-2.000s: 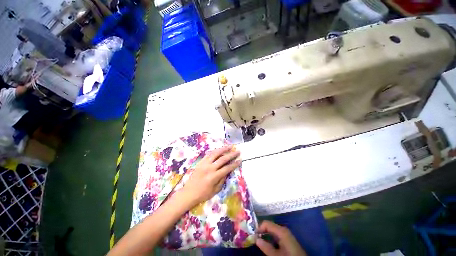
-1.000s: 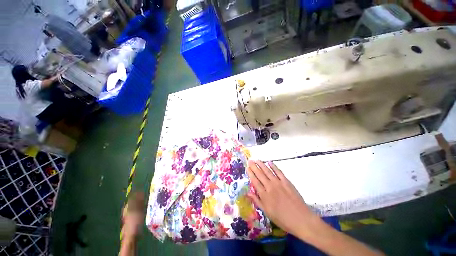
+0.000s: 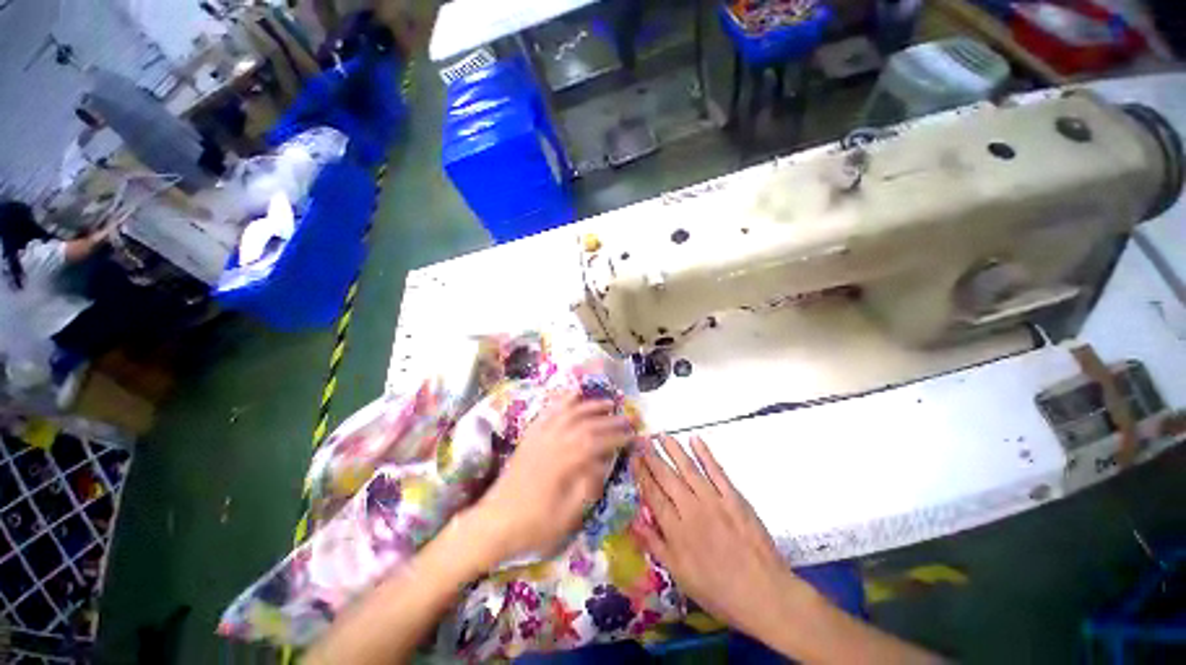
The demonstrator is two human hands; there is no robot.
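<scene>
The floral garment piece (image 3: 559,585) lies bunched over the left front of the white machine table (image 3: 436,305), its left part spread out past the table edge and blurred. My left hand (image 3: 553,461) is on the cloth near the needle area, fingers bent and pinching a fold. My right hand (image 3: 709,526) lies flat beside it, fingers spread on the cloth's right edge. The older cream lockstitch machine (image 3: 832,240) stands behind and to the right. Cloth partly hides the area under the presser foot.
Stacked blue crates (image 3: 501,150) stand behind the table. A blue bin (image 3: 306,266) with white bags is at the left, near a seated person (image 3: 52,279). Yellow-black tape (image 3: 341,340) runs along the green floor. A grey-white stool (image 3: 943,78) and a red basket (image 3: 1073,33) are at the back.
My left hand has come up from the lower left onto the cloth near the machine. The cloth's left part has unfolded and spread left. My right hand stays at the right edge.
</scene>
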